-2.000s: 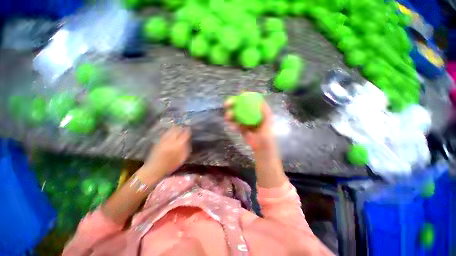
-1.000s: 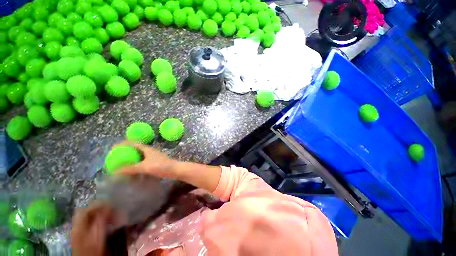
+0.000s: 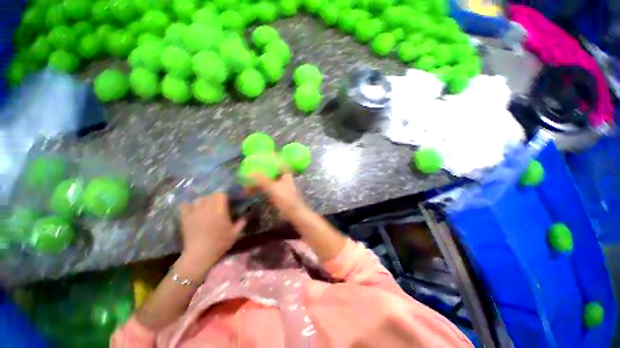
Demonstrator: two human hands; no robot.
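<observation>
My right hand is at the near middle of the table, with its fingers on a green spiky ball. Two more green balls lie right beside it, one behind and one to the right. My left hand is at the table's near edge, back up and blurred. Whether it holds a clear bag cannot be told. Several shiny, blurred green balls lie on the left of the speckled grey table.
A heap of green balls spans the back. A metal can, white rags with a ball, and a black fan are at right. A blue tray holds loose balls. Whitish bags lie far left.
The view has swung left from the blue tray. My right hand remains with a ball beside the two loose ones. The blurred clear film seen between my hands no longer shows clearly.
</observation>
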